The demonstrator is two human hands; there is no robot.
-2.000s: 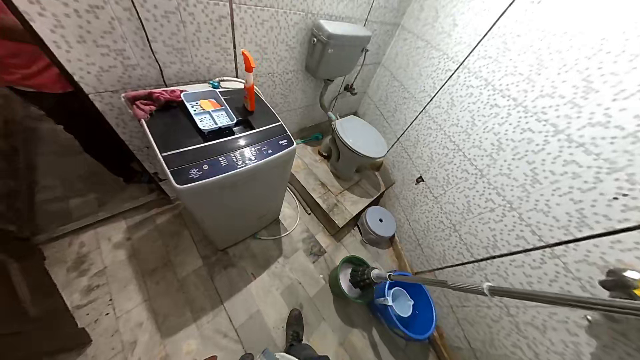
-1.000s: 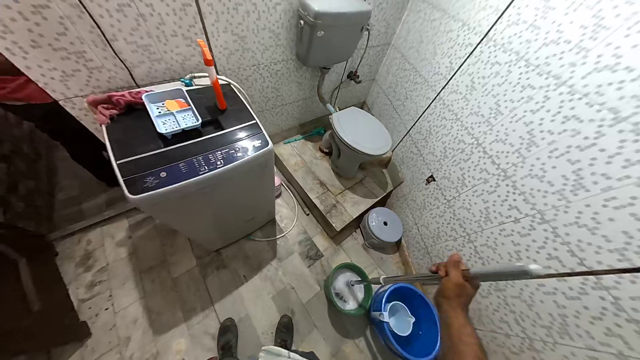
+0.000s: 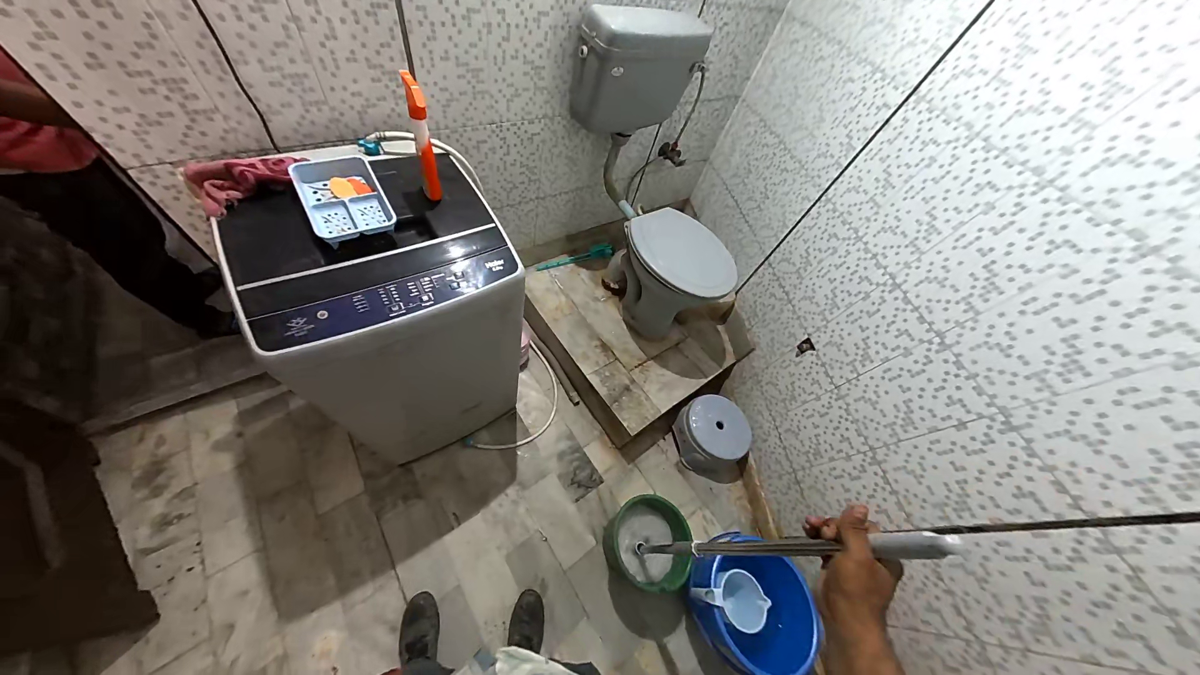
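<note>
My right hand [image 3: 855, 562] is wrapped around a grey metal pole [image 3: 769, 547] near its upper end, at the lower right. The pole's lower end dips into whitish, foamy liquid in a green bucket [image 3: 689, 527]; whatever head it carries is hidden in the liquid. Beside the green bucket stands a blue bucket [image 3: 814, 614], under the pole, with a light-blue plastic mug [image 3: 747, 600] in it. My left hand is out of view.
A top-loading washing machine [image 3: 403, 394] bears an orange-and-white spray bottle [image 3: 427, 150], a divided tray [image 3: 328, 220] and a red cloth [image 3: 239, 178]. A toilet [image 3: 680, 253] stands on a tiled step [image 3: 609, 375] with a green brush [image 3: 577, 257]. A grey stool [image 3: 717, 427] sits near the wall. A person [image 3: 75, 178] shows at left.
My right hand, not visible in the oldest frame, has come into view on the pole. The dark mop head seen above the green bucket then is now down out of sight in the liquid.
</note>
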